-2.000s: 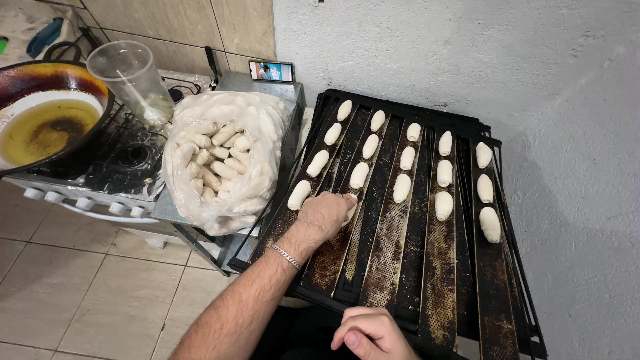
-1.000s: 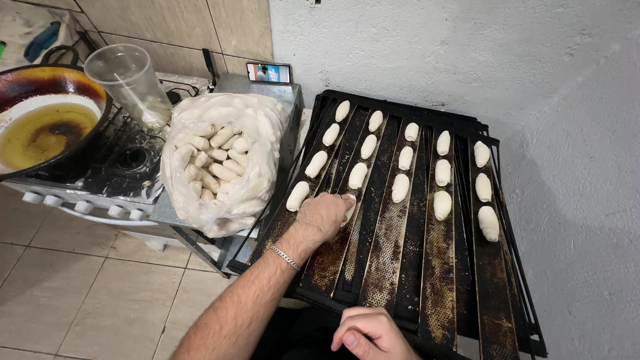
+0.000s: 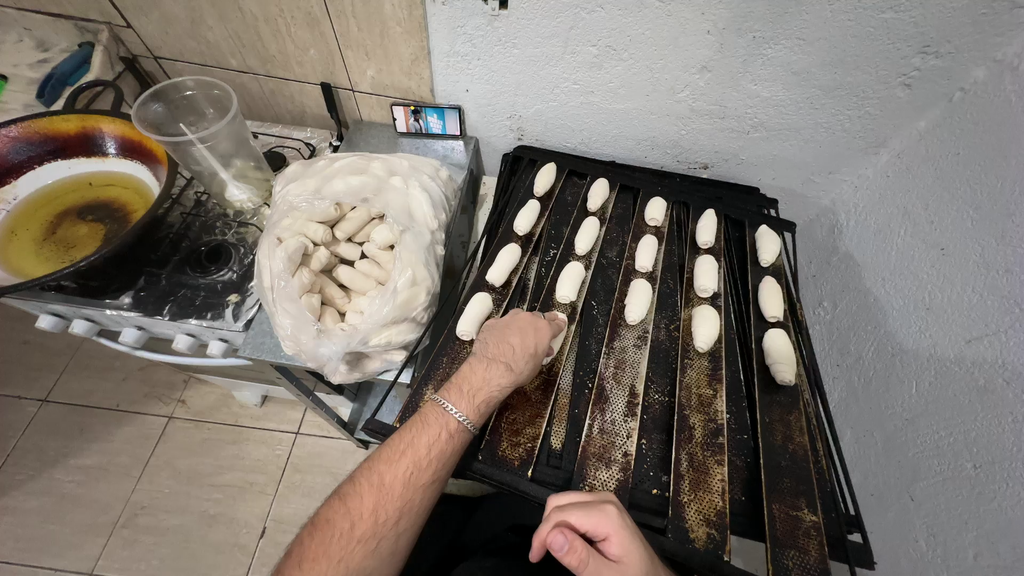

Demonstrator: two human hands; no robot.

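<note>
Four raw dough rolls in a line run down the second channel of a blackened perforated baguette tray (image 3: pixel 608 416). My left hand (image 3: pixel 520 344), a chain bracelet at its wrist, has its fingers around the lowest of them, a dough roll (image 3: pixel 558 340) partly hidden by the fingers. Beside that hand, in the leftmost channel, lies another roll (image 3: pixel 474 315). My right hand (image 3: pixel 588 532) is loosely curled at the tray's near edge, with nothing seen in it. More rolls fill an open plastic bag (image 3: pixel 360 320) left of the tray.
On the stove (image 3: pixel 212 264) at the left are a wide pan (image 3: pixel 160 172) of oil and a clear plastic container (image 3: pixel 188 120) with a white utensil. A phone (image 3: pixel 428 119) leans at the wall behind the bag. A grey wall (image 3: pixel 920 320) borders the tray's right side.
</note>
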